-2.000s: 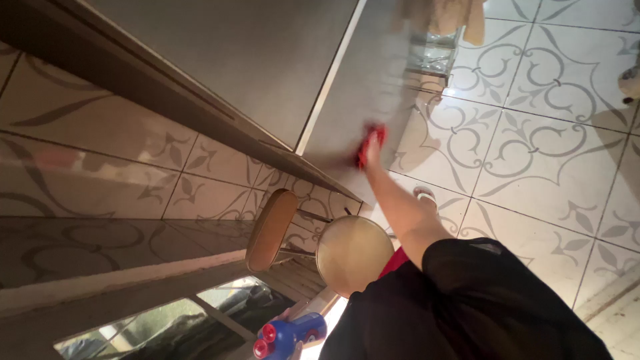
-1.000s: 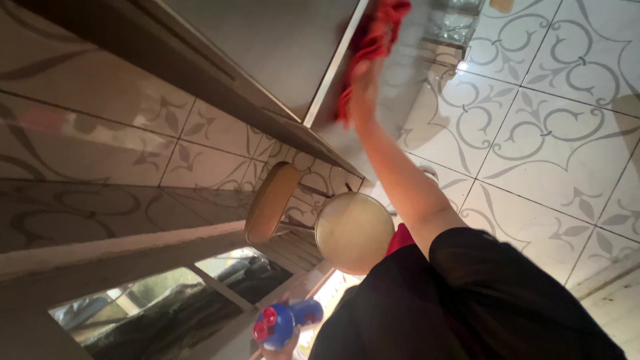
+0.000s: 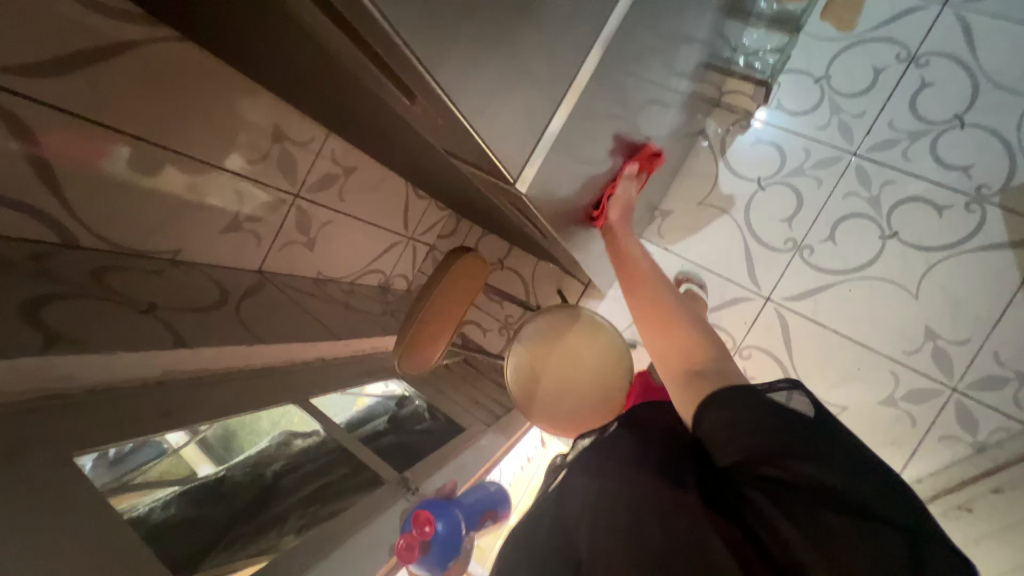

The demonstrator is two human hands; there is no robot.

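A crumpled red cloth (image 3: pixel 650 160) is pressed by my right hand (image 3: pixel 626 196) against the lower grey door panel of a large cabinet or refrigerator (image 3: pixel 596 144). My arm is stretched out to reach it. At the bottom, my left hand (image 3: pixel 460 556) holds two blue bottles with red caps (image 3: pixel 444 528); its fingers are partly hidden behind them.
A chair with a round beige seat (image 3: pixel 570 370) and a padded backrest (image 3: pixel 442 312) stands between my body and the panel. Patterned floor tiles (image 3: pixel 864 240) lie to the right. A glass-paned door or window (image 3: pixel 264 472) is at the lower left. My foot (image 3: pixel 691 286) shows beyond my arm.
My right hand moved with the red cloth up the panel, then back down it towards the chair. My left hand still holds the blue bottles low in the view.
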